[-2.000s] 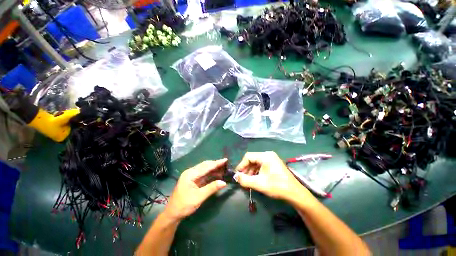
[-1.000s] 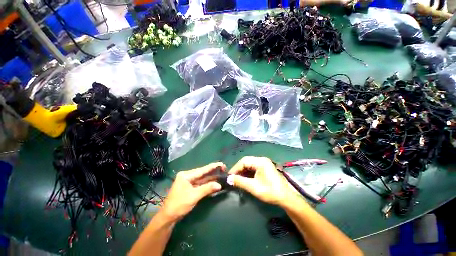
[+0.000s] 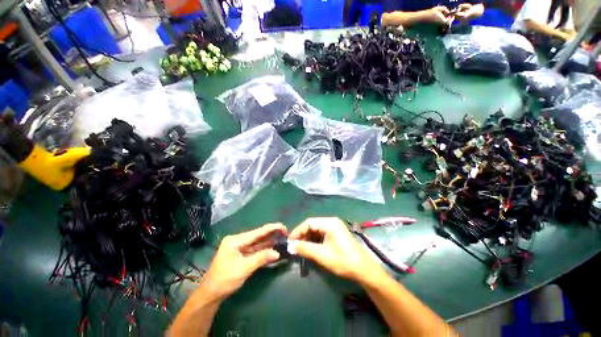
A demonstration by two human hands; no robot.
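A small black housing [image 3: 283, 247] is held between the fingertips of both my hands, low in the middle of the view. My left hand [image 3: 245, 258] grips it from the left, with thumb and fingers around it. My right hand [image 3: 327, 249] pinches its right side. A short dark piece hangs just below my right fingertips; it is too blurred to tell more. Pliers with red-and-pale handles [image 3: 382, 253] lie on the green table [image 3: 260, 312], right of my right hand. My fingers hide much of the housing.
Clear bags of black parts [image 3: 343, 164] lie ahead. A black cable pile [image 3: 128, 210] is at left, beside a yellow-and-black tool [image 3: 54, 167]. A tangled cable pile [image 3: 507, 178] is at right, another [image 3: 372, 62] at the far side. A coworker's hands [image 3: 455, 13] show beyond.
The view has shifted, so table items sit slightly lower and further left. Both hands stay together on the black housing. The far coworker's hands now show more fully at the top.
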